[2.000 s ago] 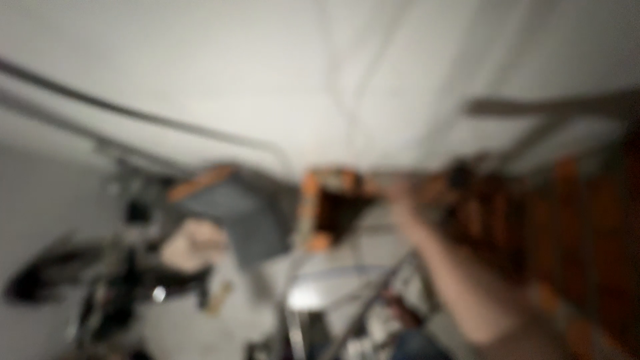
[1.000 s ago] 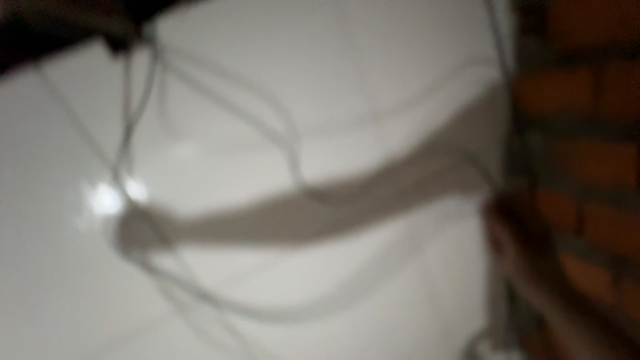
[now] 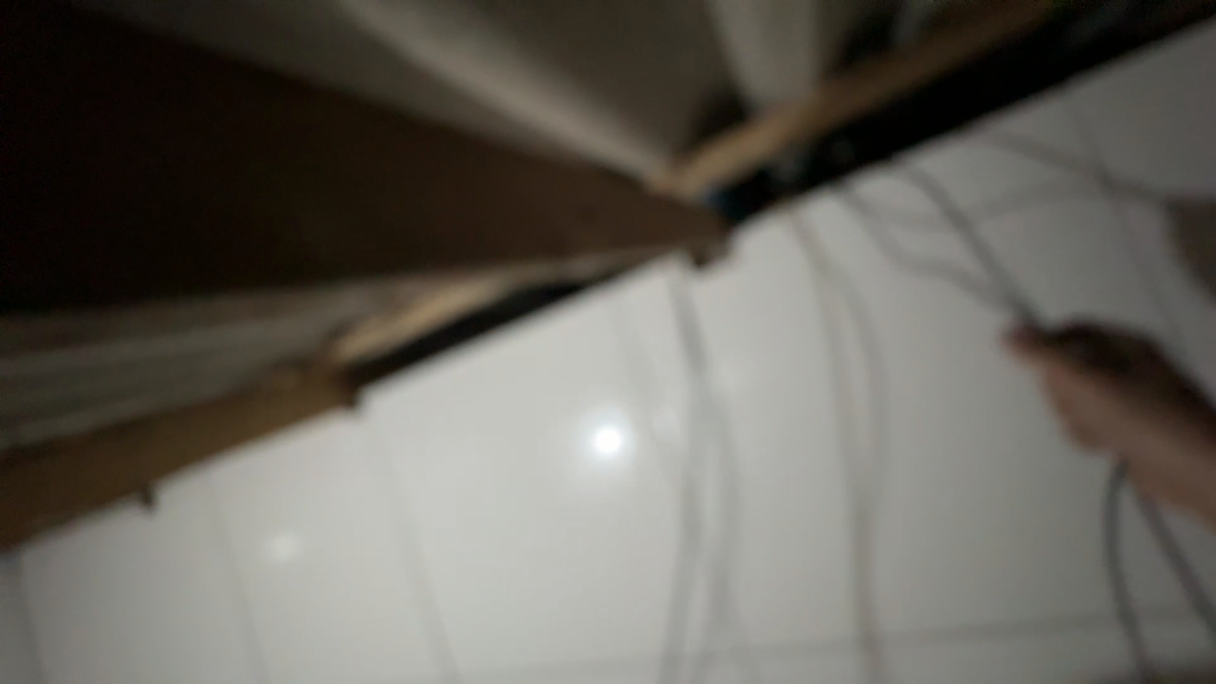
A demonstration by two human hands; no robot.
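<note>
At the right edge, my right hand [image 3: 1121, 404] is closed around a dark cable [image 3: 978, 242]. The cable rises from the hand toward the dark gap at the top of the white tiled wall, and dark strands hang below the fist. More thin cables [image 3: 698, 380] hang down over the tiles in the middle, apart from the hand. My left hand is out of the frame. Blur hides the fingertips.
The white tiled wall [image 3: 532, 532] shows a bright light reflection. Above its top edge run a wide brown wooden beam [image 3: 380, 180], lighter timber battens [image 3: 798, 123] and pale ridged roof sheets [image 3: 570, 57].
The view has swung strongly upward from floor-level clutter and orange bricks to the wall's top and roof timbers. My right hand, near the brickwork one second ago, now appears against the white tiles.
</note>
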